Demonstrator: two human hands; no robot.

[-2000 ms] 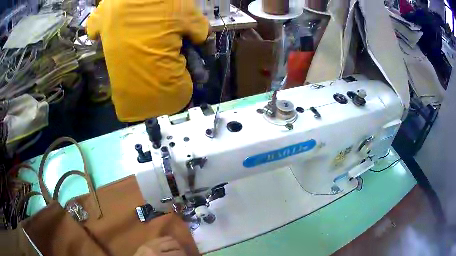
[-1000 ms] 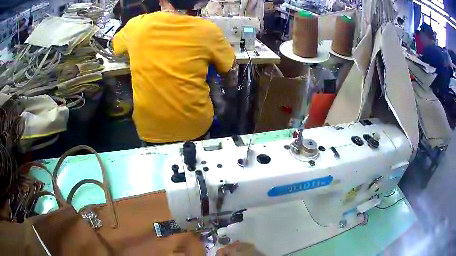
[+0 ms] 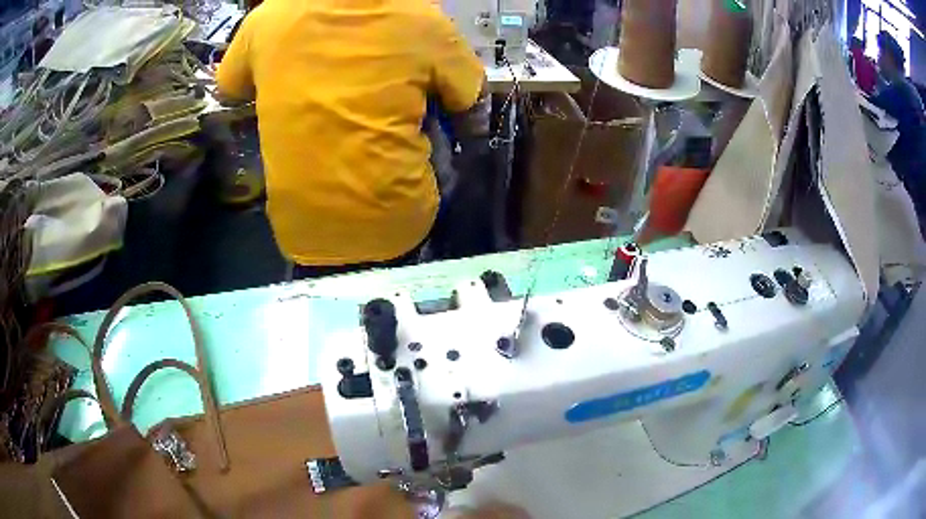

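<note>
The brown bag body panel (image 3: 274, 436) lies at the lower left, running under the left end of the white sewing machine head (image 3: 599, 355). Brown handle loops (image 3: 193, 335) stand off its top edge. A shiny clasp-like piece (image 3: 174, 449) lies near the handle ends. A small black woven label (image 3: 321, 474) shows beside the machine head. The presser foot area (image 3: 426, 497) is partly hidden and blurred. A sliver of my right hand (image 3: 498, 511) shows at the bottom edge, right of the needle area. A reddish-brown shape left of it may be my left hand or cloth.
A person in a yellow shirt (image 3: 350, 132) is ahead beyond the pale green table (image 3: 264, 324). Thread cones (image 3: 647, 46) stand behind the machine. Beige pieces (image 3: 746, 157) hang at the right rear. Dark-brown straps (image 3: 30, 405) heap at far left; bag pieces (image 3: 102, 112) pile behind.
The camera view has tilted and shifted. The hand seen on the brown cloth two seconds ago no longer shows clearly; a sliver of a hand now shows right of the needle area.
</note>
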